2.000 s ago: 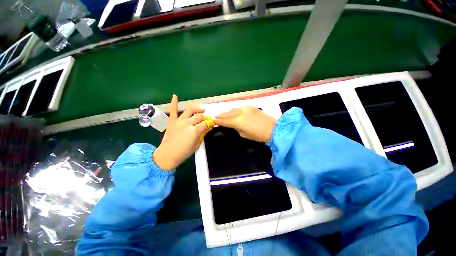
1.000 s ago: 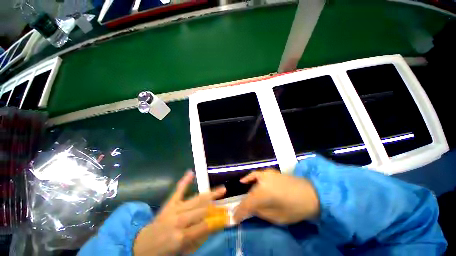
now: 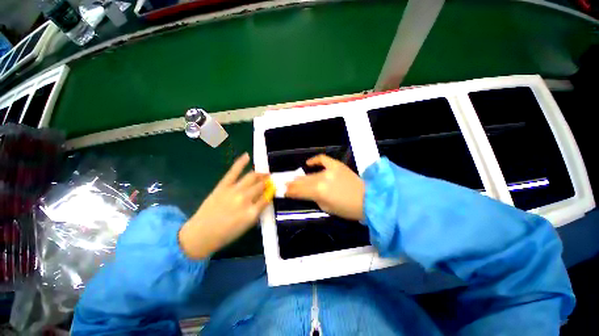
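The white foam tray (image 3: 315, 269) lies in front of me with three glossy black tablets, screens up: left (image 3: 322, 239), middle (image 3: 420, 144) and right (image 3: 522, 144). A small white wiping cloth (image 3: 286, 181) is held between my hands above the left tablet. My left hand (image 3: 230, 207), with yellow finger cots, has its fingertips on the cloth's left end. My right hand (image 3: 332, 189) pinches the cloth's right part. The hands cover part of the left tablet and the tray's left rim.
A small whitish solvent bottle (image 3: 213, 131) with a shiny top stands behind my left hand. Crumpled clear plastic (image 3: 85, 220) and dark red blister trays (image 3: 16, 203) lie at left. A green conveyor belt (image 3: 263, 65) with a pale post (image 3: 410, 46) runs behind; another filled tray (image 3: 56, 98) is far left.
Since one second ago, both hands have moved from the tray's front edge up over the left tablet, and the white cloth shows between them. Two seconds ago they were at its far edge.
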